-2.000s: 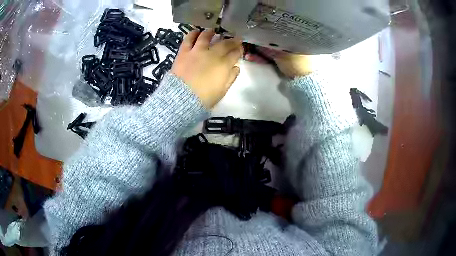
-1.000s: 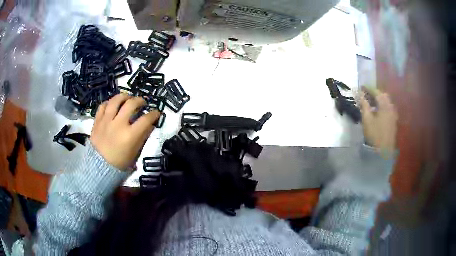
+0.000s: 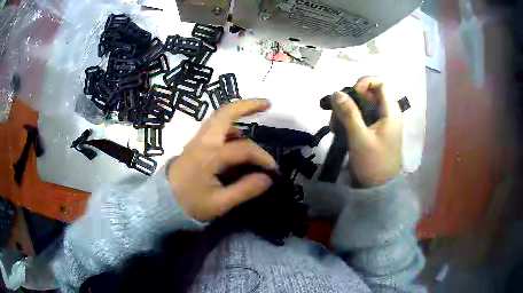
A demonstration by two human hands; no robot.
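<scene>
My right hand (image 3: 373, 134) holds black webbing strap pieces (image 3: 334, 157) between thumb and fingers, above the right side of the machine bed; one strap hangs down below the hand. My left hand (image 3: 221, 163) is over the heap of sewn strap assemblies (image 3: 281, 197) near my lap, fingers spread and slightly blurred. It seems to hold nothing. One assembly (image 3: 281, 135) with a frame at its end lies across the top of the heap. A pile of black slide buckles (image 3: 129, 74) lies to the left of the machine.
The off-white sewing machine head (image 3: 321, 20) with a CAUTION label is at the top. A single strap with a buckle (image 3: 117, 151) lies left on the bed. A clear plastic bag (image 3: 51, 63) is at the far left. The orange table edge (image 3: 63, 200) shows at lower left.
My right hand has moved left from the bed's right edge and now holds straps from there. My left hand has moved right from the buckle pile to the heap. The left strap now shows a buckle.
</scene>
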